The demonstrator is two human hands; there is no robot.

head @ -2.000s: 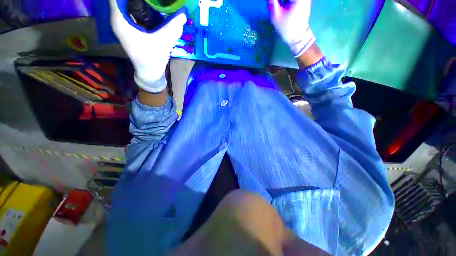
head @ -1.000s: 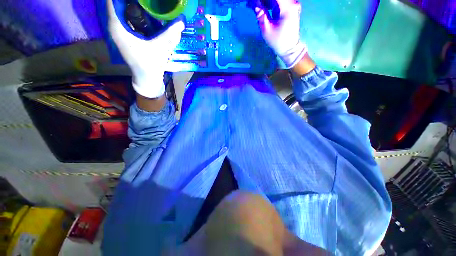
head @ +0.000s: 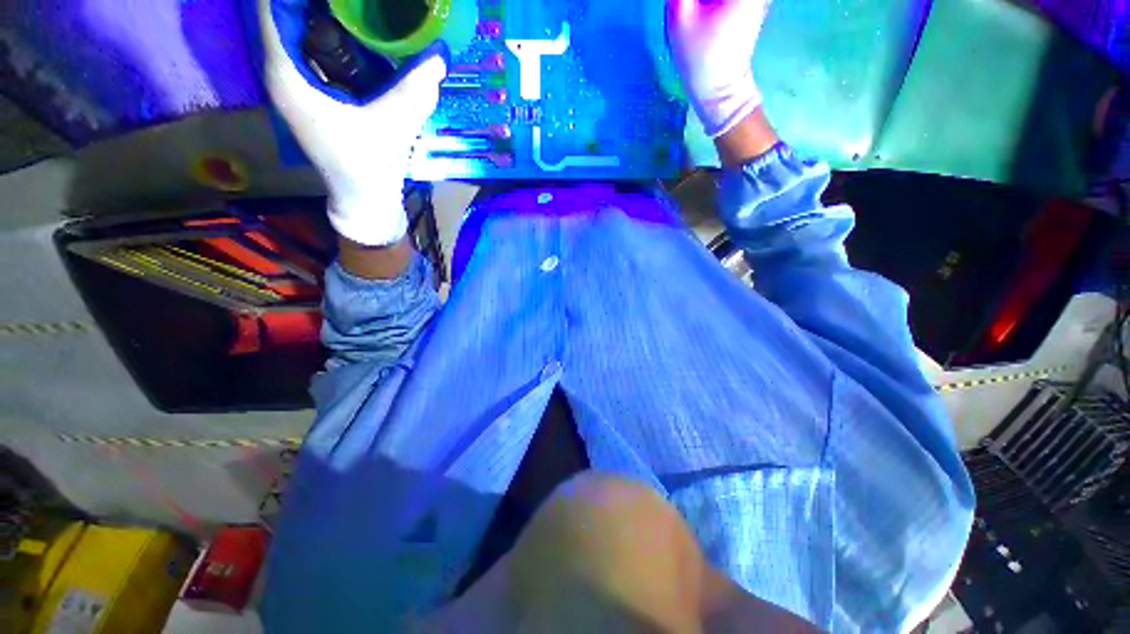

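A blue-lit printed circuit board (head: pixel 576 105) with pale tracks lies at the top centre, its near edge at my lap. My left hand (head: pixel 359 136), in a white glove with dark blue fingers, is curled round a small dark tool or bottle (head: pixel 332 50) at the board's left. A green ring-topped container or tape roll (head: pixel 387 27) shows beside it, between thumb and fingers. My right hand (head: pixel 719 56), gloved, is over the board's right edge; its fingers are cut off by the top edge, so I cannot tell if it holds anything.
A teal-green mat (head: pixel 855 93) lies right of the board. A black bin (head: pixel 161 334) with red pieces and yellowish strips is at the left. Another dark bin (head: pixel 942 310) is at the right. Yellow (head: pixel 112 576) and red (head: pixel 227 567) boxes sit lower left, a dark rack (head: pixel 1053 427) lower right.
My right hand has moved up and slightly right since one second ago, partly out of the picture. Since two seconds ago the board shows lower in view. My left hand keeps its hold.
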